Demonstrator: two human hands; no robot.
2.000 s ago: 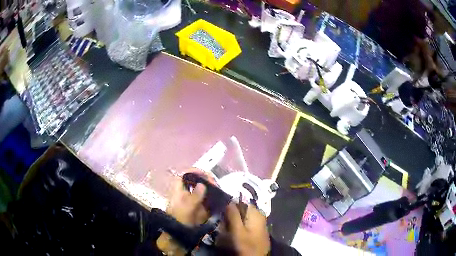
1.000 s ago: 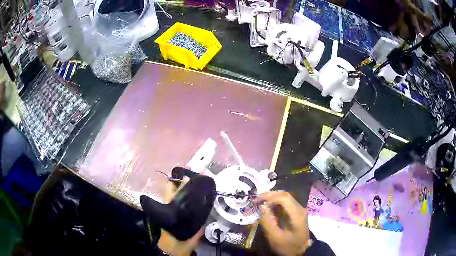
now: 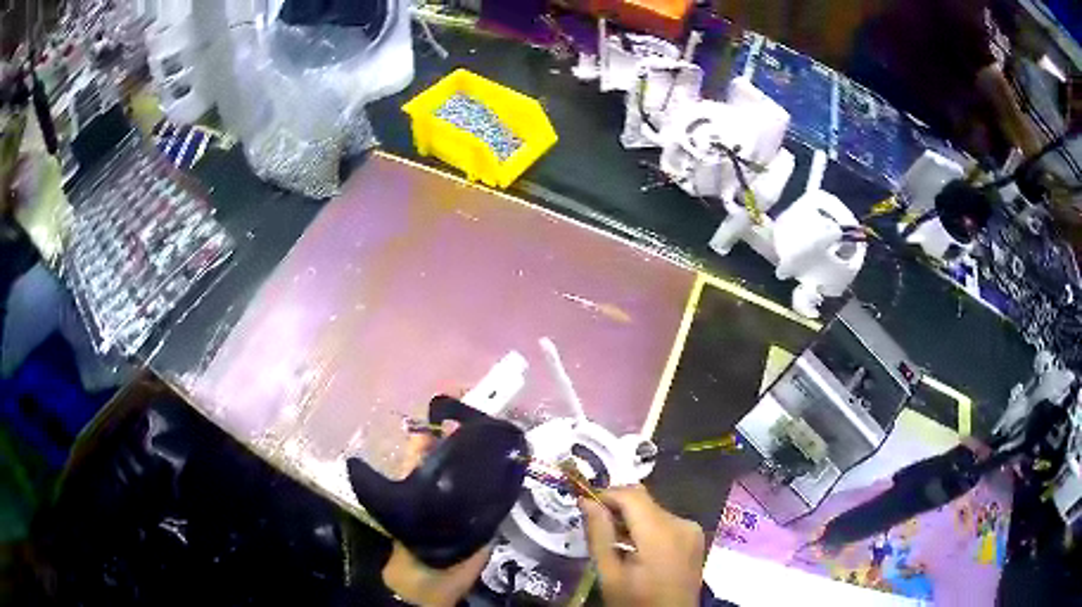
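A white housing [image 3: 558,522] with a slotted round ring and two projecting arms lies on the pink-brown work mat near its front edge. My left hand [image 3: 433,575] holds a glossy black shell [image 3: 457,492] at the ring's left side; the shell hides most of the fingers. My right hand [image 3: 647,545] pinches thin leads [image 3: 575,474] with its fingertips over the ring. The leads run towards the shell. A yellow-tipped cable end [image 3: 712,445] sticks out to the right of the housing.
A yellow bin [image 3: 481,125] of screws, a clear bag [image 3: 314,107] and a blister tray [image 3: 142,225] stand beyond the work mat [image 3: 415,273]. Several white housings [image 3: 819,249] line the back right. A screw feeder [image 3: 819,415] and a power driver [image 3: 902,498] are at the right.
Two seconds ago the shell was closer to my right hand. It has since come to the ring's left side, and my right hand has moved right, then slightly left and down with the leads.
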